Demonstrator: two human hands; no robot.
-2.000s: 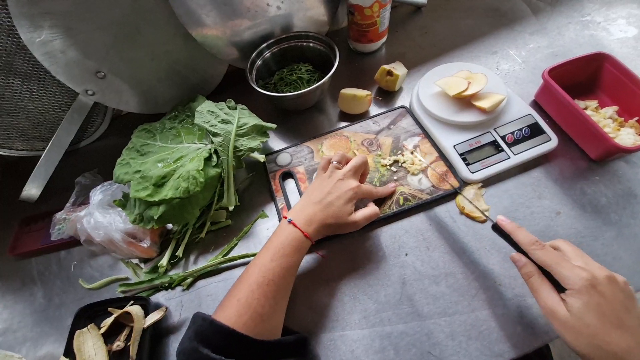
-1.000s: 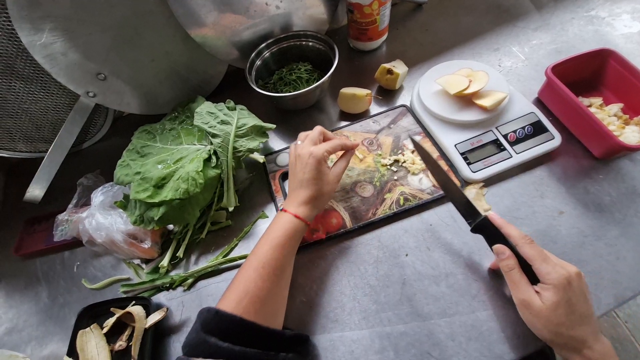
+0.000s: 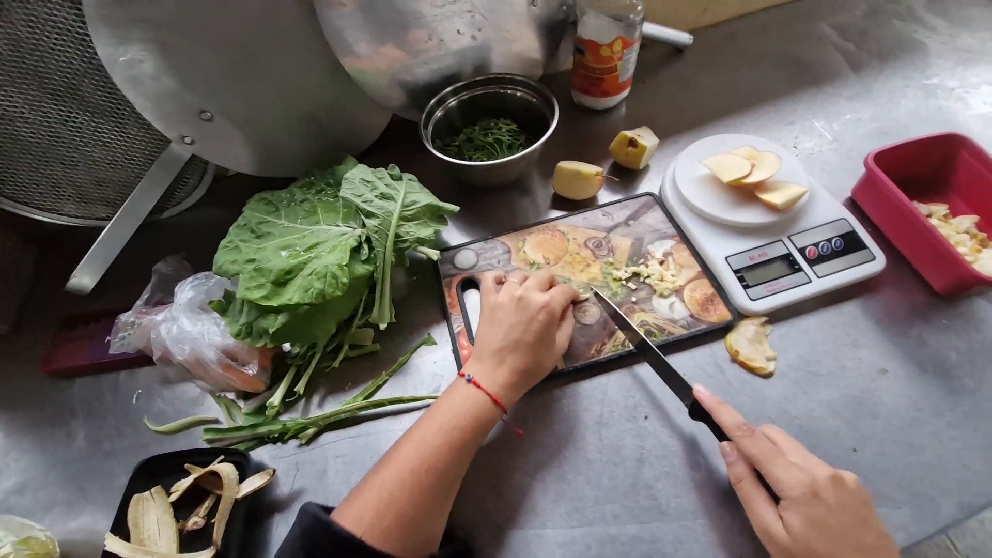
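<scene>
My left hand (image 3: 528, 329) rests on the printed cutting board (image 3: 666, 341), its bent fingertips on a small pale piece, likely apple. In my right hand (image 3: 798, 480) is the black handle of a kitchen knife (image 3: 655, 356), and the blade's tip lies beside my left fingertips. Chopped pale bits (image 3: 659, 275) are heaped on the board's right half. An apple core piece with peel (image 3: 750, 346) lies on the metal table off the board's lower right corner. Behind the board sit two cut apple pieces (image 3: 577, 180). Apple slices (image 3: 763, 168) lie on the white kitchen scale (image 3: 775, 260).
Leafy greens (image 3: 298, 240) and cut stems (image 3: 310, 422) lie left of the board, near a plastic bag (image 3: 198, 329). A steel bowl of chopped greens (image 3: 488, 167) and a jar (image 3: 607, 58) stand behind. A red container (image 3: 899, 209) is right, a black tray of banana peels (image 3: 252, 465) front left.
The knife has swung from the board's right edge to beside my left fingertips. The apple core piece, at the blade a second ago, now lies on the table. My left hand has lowered onto the board.
</scene>
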